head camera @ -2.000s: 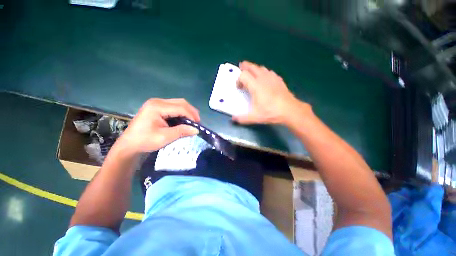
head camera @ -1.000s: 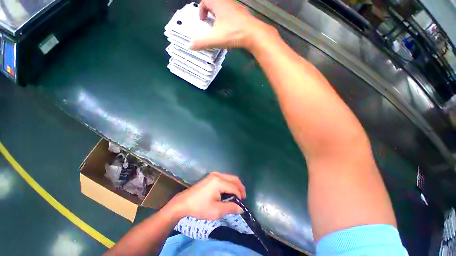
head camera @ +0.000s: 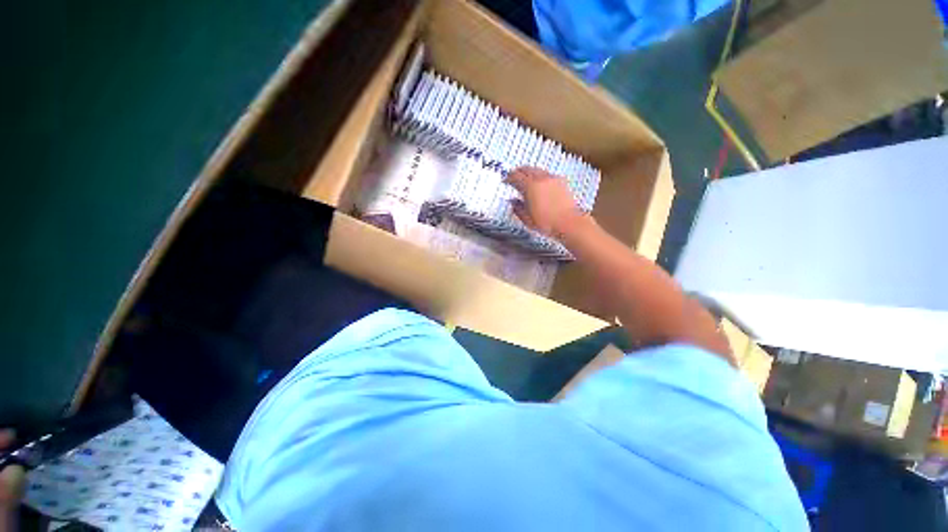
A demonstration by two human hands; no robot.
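My right hand reaches into the open right carton, its fingers at the white covers, which stand on edge in rows. The fingertips are partly hidden among the covers, so I cannot tell if one is gripped. My left hand is cut off by the left edge; its visible fingers are around the end of the black sheet of feet. The white release liner with small blue print hangs below the sheet.
The bench edge curves down the left side. Another person's blue clothing shows at the top. A big white surface stands at the right, with a brown carton below it and another brown box at the upper right.
The view has swung from the bench to the carton. My right hand has left the pile of covers and is now inside the carton. My left hand now shows only at the left edge.
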